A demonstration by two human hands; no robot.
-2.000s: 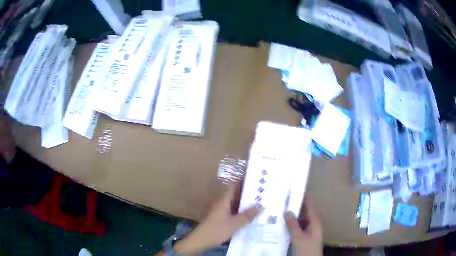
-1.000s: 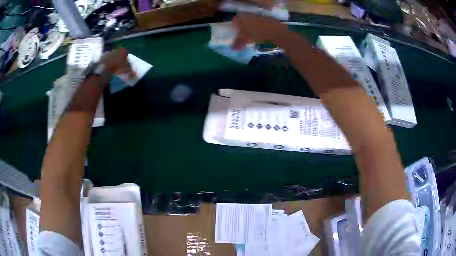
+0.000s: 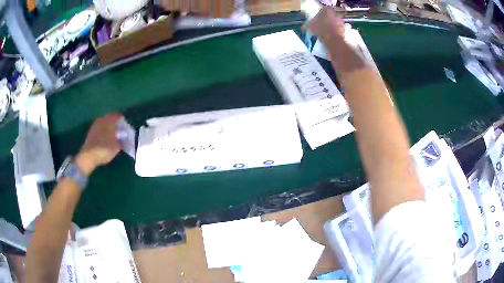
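A white printed carton [image 3: 221,141] lies across the green conveyor belt. My left hand [image 3: 102,141], with a wristband, is closed on a small pale packet [image 3: 126,138] beside the carton's left end. My right hand [image 3: 327,27] reaches to the belt's far side. It is blurred and seems to hold a small white item [image 3: 311,8] at the fingertips. A white and light-blue piece shows just below that hand, partly hidden. A second carton [image 3: 304,77] lies slanted behind the first one, their ends meeting.
More cartons stand on the belt at left [image 3: 34,143] and on the table at lower left [image 3: 102,254]. White papers [image 3: 260,249] lie at the near table edge. Clear trays [image 3: 442,177] are stacked at right. A brown box [image 3: 135,41] sits beyond the belt.
The view has shifted. My left hand is now close to the long carton's left end. My right hand has left the leaflet and blue sachet area and reaches farther right. The slanted carton now meets the long one.
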